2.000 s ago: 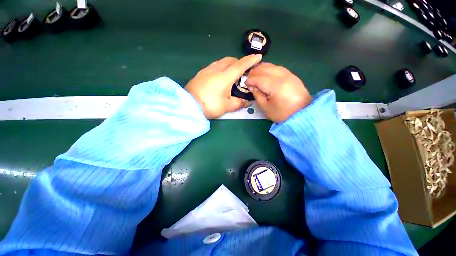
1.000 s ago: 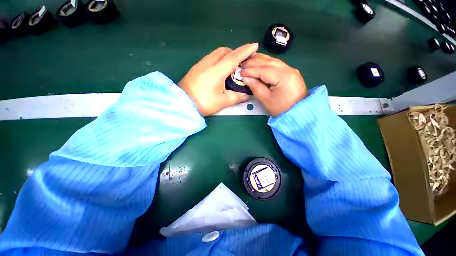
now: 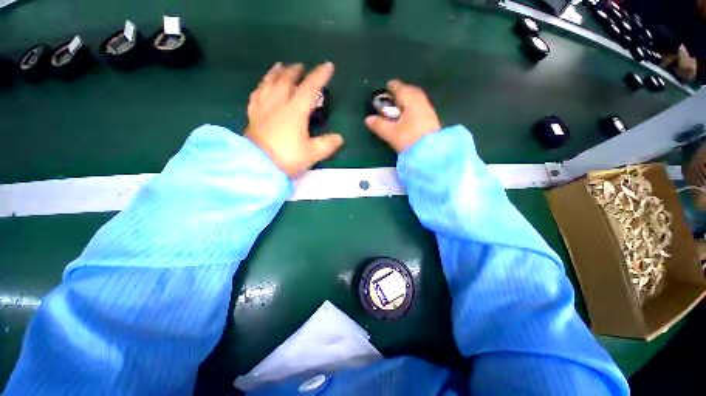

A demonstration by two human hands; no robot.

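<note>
My left hand (image 3: 290,120) is over the green belt, slightly blurred, fingers and thumb spread. A round black unit (image 3: 318,113) sits on the belt at its inner side, partly hidden by it. My right hand (image 3: 409,117) has thumb and forefinger around the near side of another black unit (image 3: 381,101), with a white piece at the thumb tip. A larger-looking black unit (image 3: 386,288) with a pale square centre lies flat on the near green surface.
Black units with raised white tabs (image 3: 172,45) stand at upper left. More units (image 3: 552,131) are at right. A white rail (image 3: 341,184) crosses under my forearms. A cardboard box (image 3: 600,267) of cream pieces is at right, a white sheet (image 3: 311,346) near my front. Part of another person shows at the right edge.
My hands have moved apart. The left has opened beside its unit and shifted left; the right has left that unit and is now at the other one, farther up.
</note>
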